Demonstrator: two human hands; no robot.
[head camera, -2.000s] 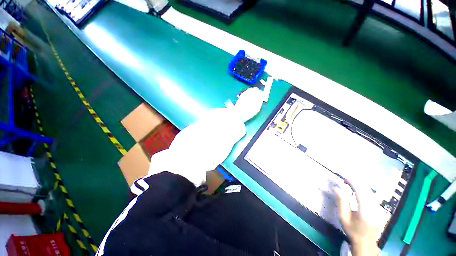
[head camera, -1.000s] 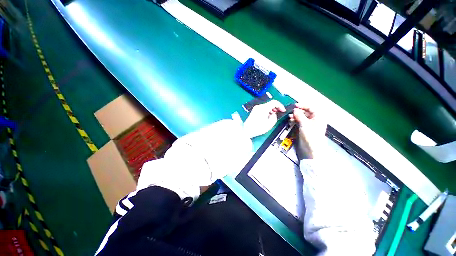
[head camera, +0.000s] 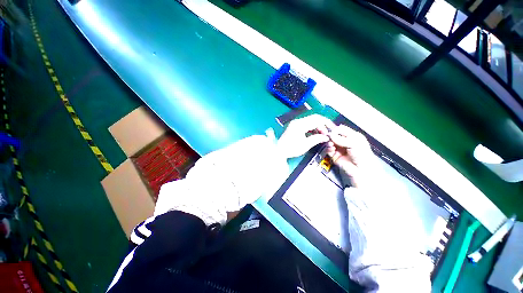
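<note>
An open computer unit (head camera: 312, 200) with a white interior and black border lies flat on the green bench. My left hand (head camera: 309, 133) and my right hand (head camera: 345, 151) meet over its far left corner, fingertips close together. Whatever is between the fingertips is too small and bright to make out. A yellow label (head camera: 326, 164) shows on the unit just below my fingers. My right forearm covers the middle of the unit.
A blue bin (head camera: 291, 86) of tiny dark pieces stands beyond my left hand, with a dark strip (head camera: 293, 116) near it. A green strip (head camera: 460, 257), a white strip (head camera: 492, 240) and a grey block (head camera: 509, 263) lie right. A carton (head camera: 127, 191) with red bags is below the bench edge.
My right hand has come from the near right of the unit to its far left corner. Since a second ago both hands have shifted slightly nearer, over the corner.
</note>
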